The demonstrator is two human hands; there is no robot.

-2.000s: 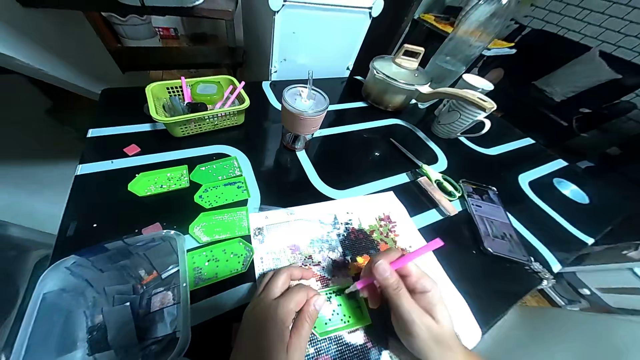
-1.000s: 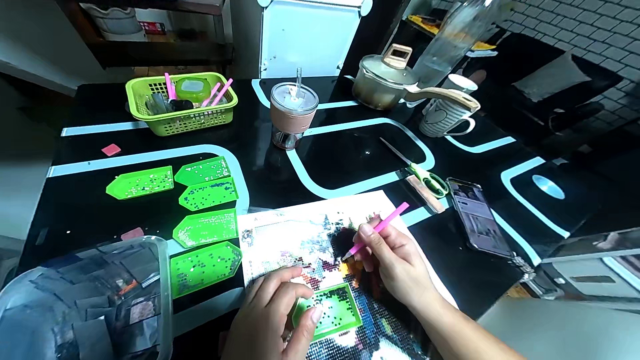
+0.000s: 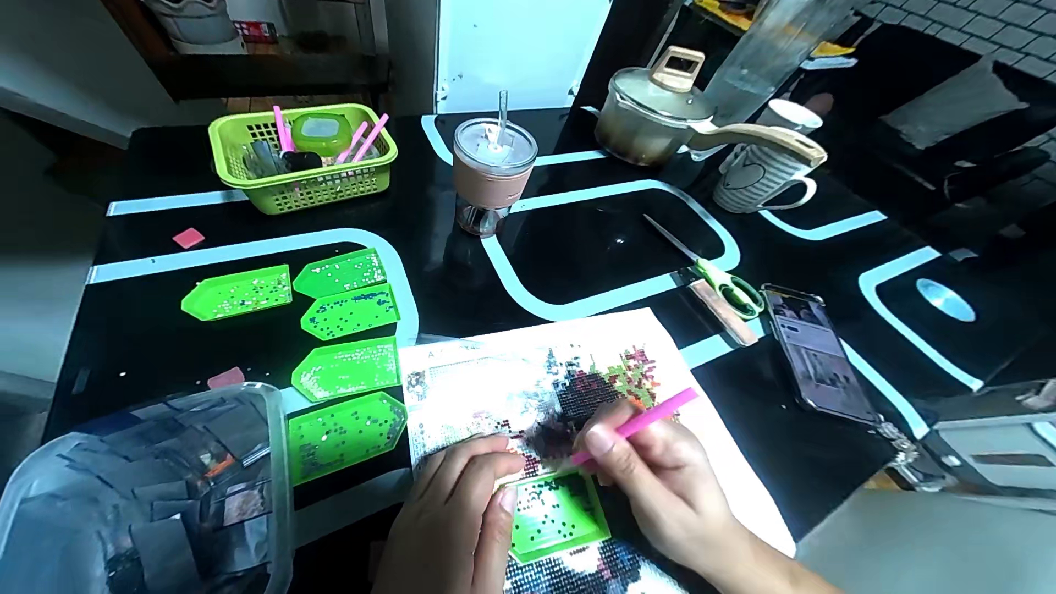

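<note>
A diamond painting canvas (image 3: 478, 379) lies at the table's near edge, partly covered with dark and coloured drills. My right hand (image 3: 660, 478) holds a pink applicator pen (image 3: 660, 414), its tip by the top edge of a green drill tray (image 3: 561, 540) lying on the canvas. Dark drills are scattered in that tray. My left hand (image 3: 458, 511) rests at the tray's left side, thumb and fingers on its edge. To the left of the canvas lie several more green trays (image 3: 346, 441) with drills in them.
A clear plastic tub (image 3: 280, 495) of small packets stands at the near left. Farther back are a green basket (image 3: 330, 194) with pink pens, a lidded cup (image 3: 495, 186) and a saucepan (image 3: 643, 124). Scissors (image 3: 730, 289), a phone (image 3: 817, 355) and a striped mug (image 3: 755, 181) are at the right.
The pen tip has moved from the canvas above the tray, where it was one second ago, down to the tray's top edge. My left hand stays by the tray.
</note>
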